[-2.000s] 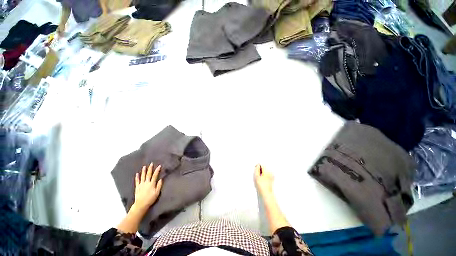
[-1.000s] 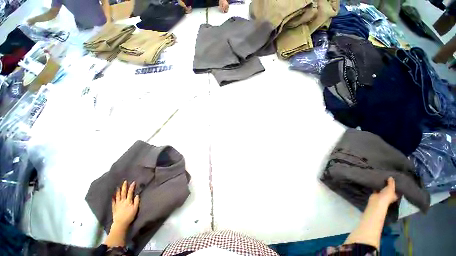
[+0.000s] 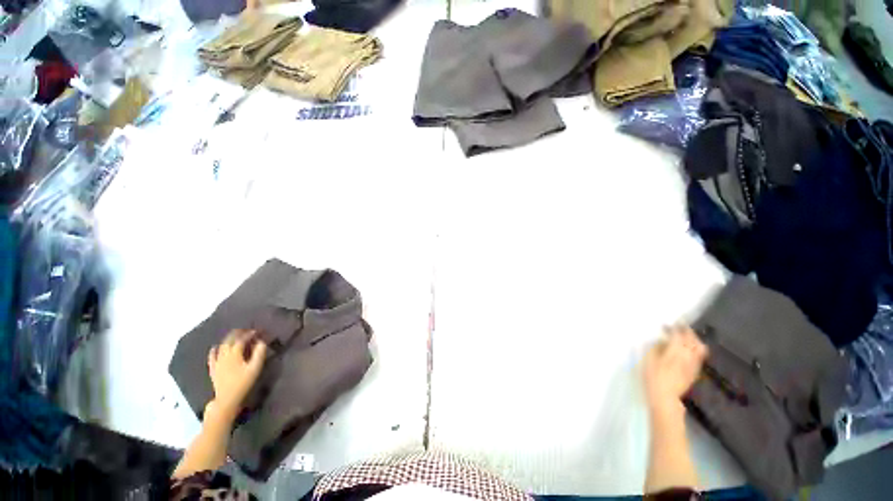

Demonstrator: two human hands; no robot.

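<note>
A folded grey-brown collared jacket [image 3: 318, 357] lies on the white table at the left, its collar towards the back right. My left hand [image 3: 238, 370] rests on its front with the fingers curled. A second grey-brown garment [image 3: 783, 338] with dark trim lies folded at the right edge. My right hand [image 3: 676, 364] is blurred at its left edge; whether it grips the cloth cannot be told. Grey-brown shorts [image 3: 499, 73] lie at the far middle.
Khaki garments [image 3: 328, 64] lie folded at the far left, and more khaki [image 3: 636, 64] at the far right. A heap of navy garments [image 3: 808, 225] is at the right. Clear polybags [image 3: 64, 254] cover the left side of the white table [image 3: 548, 264].
My right hand has moved left from the top of the right garment to its left edge. My left hand's fingers have curled on the jacket. The view has shifted slightly.
</note>
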